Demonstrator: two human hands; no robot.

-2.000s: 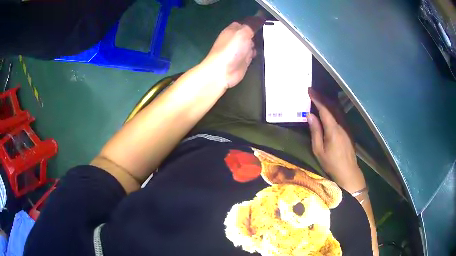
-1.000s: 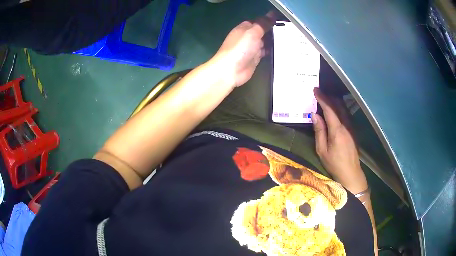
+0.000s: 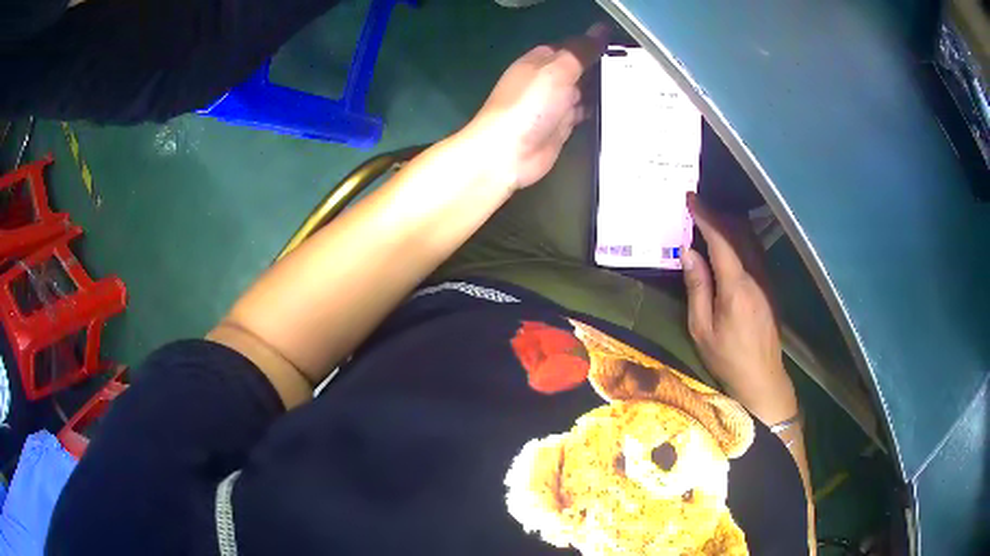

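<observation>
A smartphone (image 3: 648, 163) with a lit, mostly white page lies upright in view over my green-clad lap, beside the table edge. My right hand (image 3: 735, 313) is at its lower right side, with thumb and a fingertip on the phone's edge; its other fingers are hidden. My left hand (image 3: 535, 114) is at the phone's upper left, fingers bent and reaching into shadow near the table edge. Whether it touches or holds anything cannot be told.
The dark green tabletop (image 3: 825, 119) with a pale curved edge fills the right. A dark item in shiny wrap (image 3: 962, 98) is cut off at upper right. A blue stool (image 3: 315, 114), red stools (image 3: 60, 315) and a gold chair frame (image 3: 337, 203) stand left. Another person's dark clothing (image 3: 130, 54) shows upper left.
The phone and both hands have shifted slightly right in the picture, along with the surroundings. Small text now shows on the page. The hands keep nearly the same pose around the phone.
</observation>
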